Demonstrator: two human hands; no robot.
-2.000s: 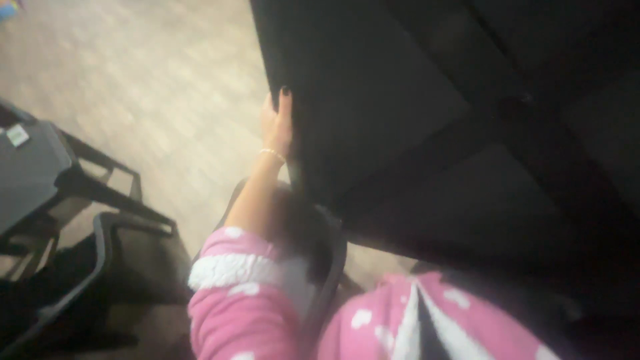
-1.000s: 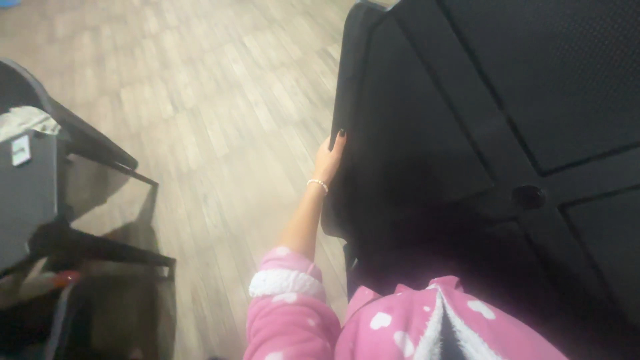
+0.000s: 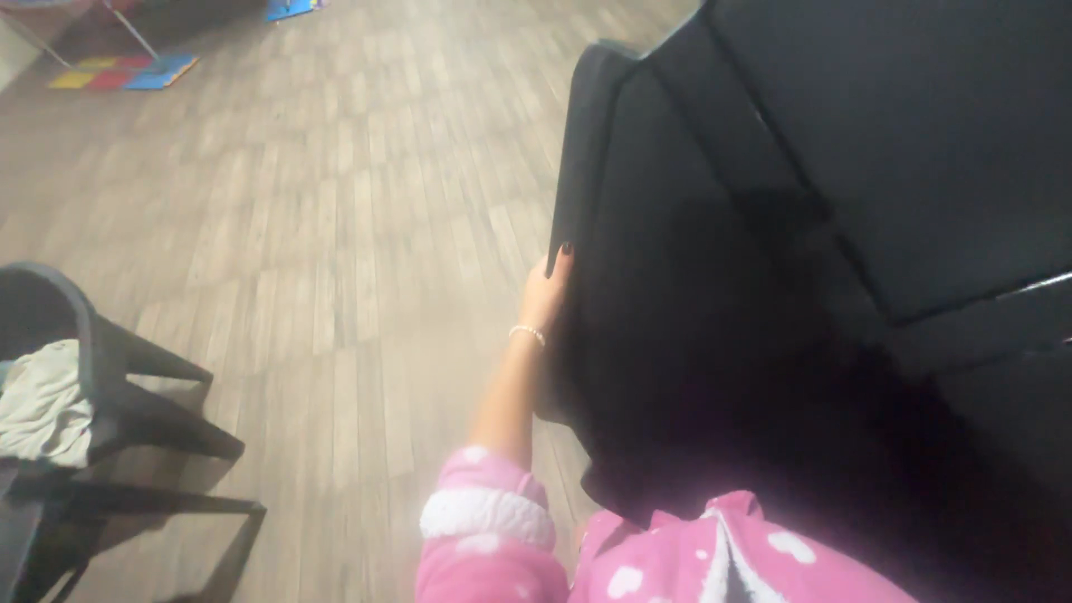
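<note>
A large black table with a ribbed plastic top [image 3: 804,218] fills the right of the view, close to my body. My left hand [image 3: 548,285] grips its left edge, thumb on top and the other fingers hidden behind the edge. A bead bracelet circles that wrist, below which sits a pink sleeve with a white fluffy cuff. My right hand is out of view; only the pink garment shows at the bottom.
At the left stands a dark plastic chair [image 3: 84,335] with a pale cloth [image 3: 50,406] on it. Further off, a multicoloured mat [image 3: 126,73] lies on the wood-look floor [image 3: 335,251] near thin metal legs.
The view has shifted a good deal. My left hand keeps its hold on the black edge. Coloured mats at the far left and the cloth on the chair show more fully.
</note>
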